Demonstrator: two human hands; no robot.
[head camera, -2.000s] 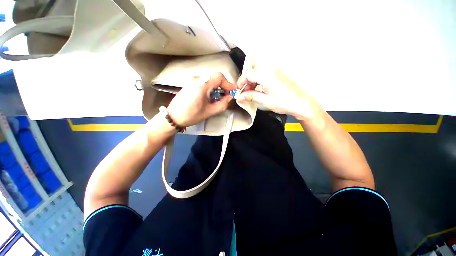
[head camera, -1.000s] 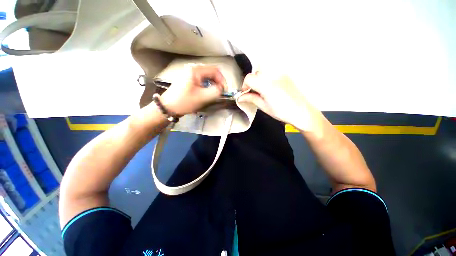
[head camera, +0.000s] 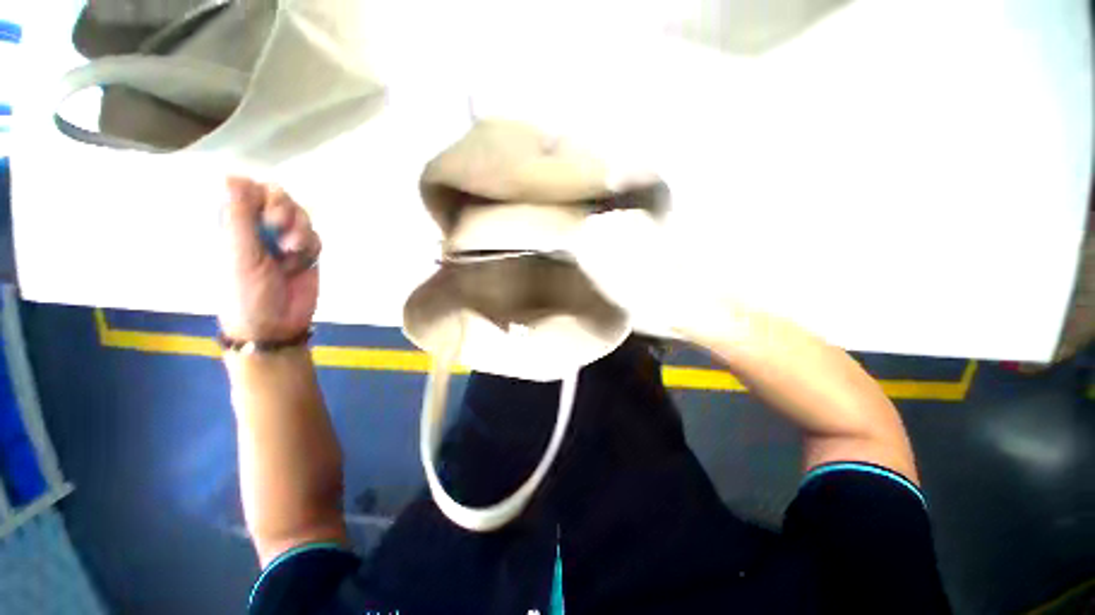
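Observation:
A beige tote bag (head camera: 522, 156) lies tipped at the table's front edge, its mouth open toward me. The paler inner pouch (head camera: 510, 228) shows inside, with a thin dark zipper line along it. One bag handle (head camera: 480, 517) hangs over my lap. My left hand (head camera: 274, 246) is well left of the bag, over the table, fingers curled around a small blue thing. My right hand (head camera: 630, 258) is at the bag's right side; it is overexposed and blurred, so its fingers and what they hold cannot be made out.
The white table (head camera: 841, 240) runs across in front of me. Another beige tote (head camera: 300, 96) with a looped handle lies at its back left. Dark floor with a yellow line (head camera: 817, 384) shows below the table edge. Blue items on a rack (head camera: 18, 433) are at the far left.
My left hand has moved away from the bag's fittings, out to the left. The bag's mouth has opened wider toward me, and the bag sits further right and lower in the view.

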